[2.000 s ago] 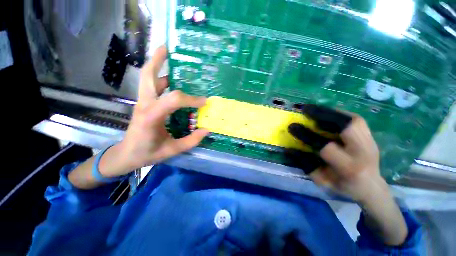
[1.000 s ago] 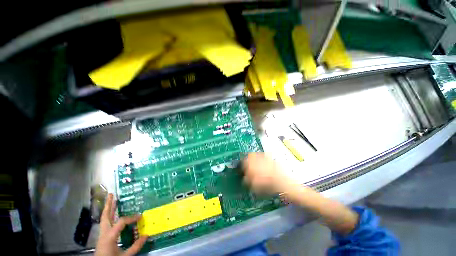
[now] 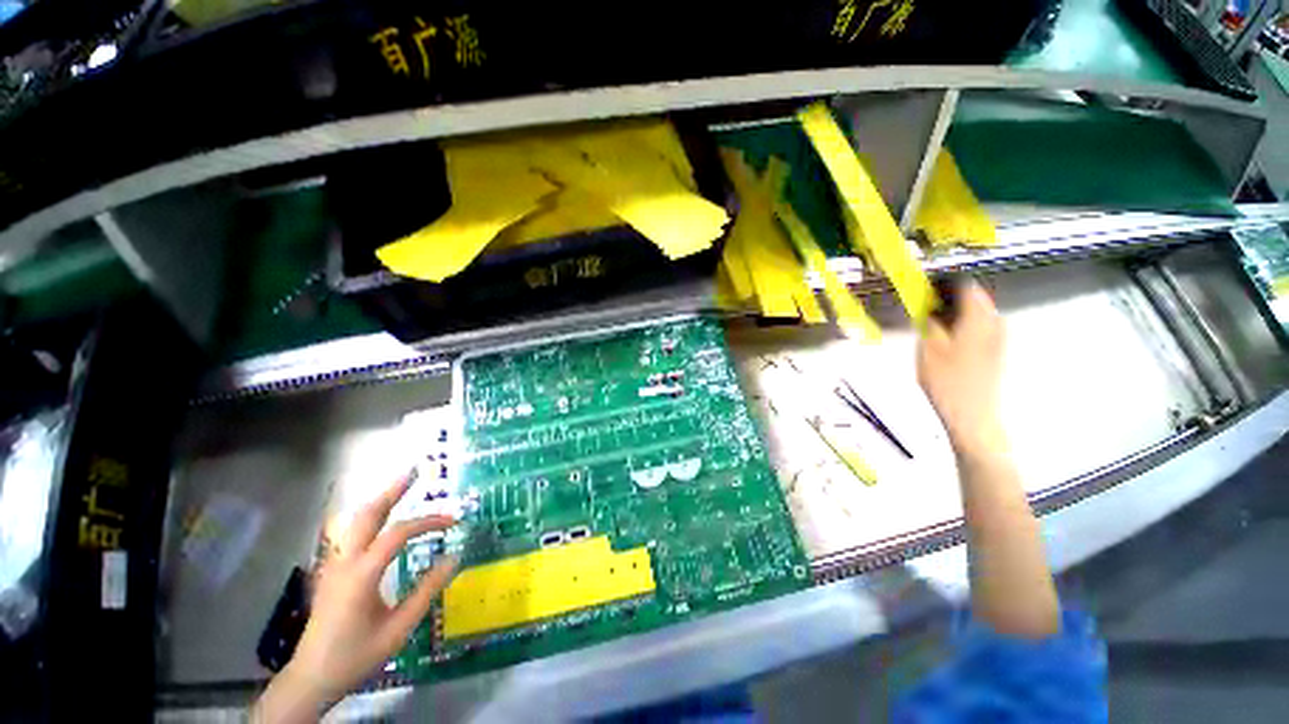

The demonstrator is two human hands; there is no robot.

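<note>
The green circuit board (image 3: 608, 481) lies on the line in front of me. A short yellow insulating sheet (image 3: 544, 588) lies flat along its near edge. My left hand (image 3: 361, 594) is at the board's left edge beside that sheet, fingers spread and holding nothing. My right hand (image 3: 961, 354) is raised beyond the board's far right corner. Its fingertips, with black finger cots, pinch the near end of a long yellow strip (image 3: 869, 212), which slants up and left across the shelf front.
A black bin (image 3: 566, 273) under the shelf holds yellow sheets. More yellow strips (image 3: 763, 248) hang beside it. Dark tweezers (image 3: 875, 420) and a slim yellow stick (image 3: 843, 450) lie right of the board. A black tray (image 3: 106, 523) stands at left, near a dark piece (image 3: 284, 620).
My right hand has moved from over the board to the strips at the shelf and taken hold of one. My left hand has let go of the sheet. The view has shifted, showing more shelf.
</note>
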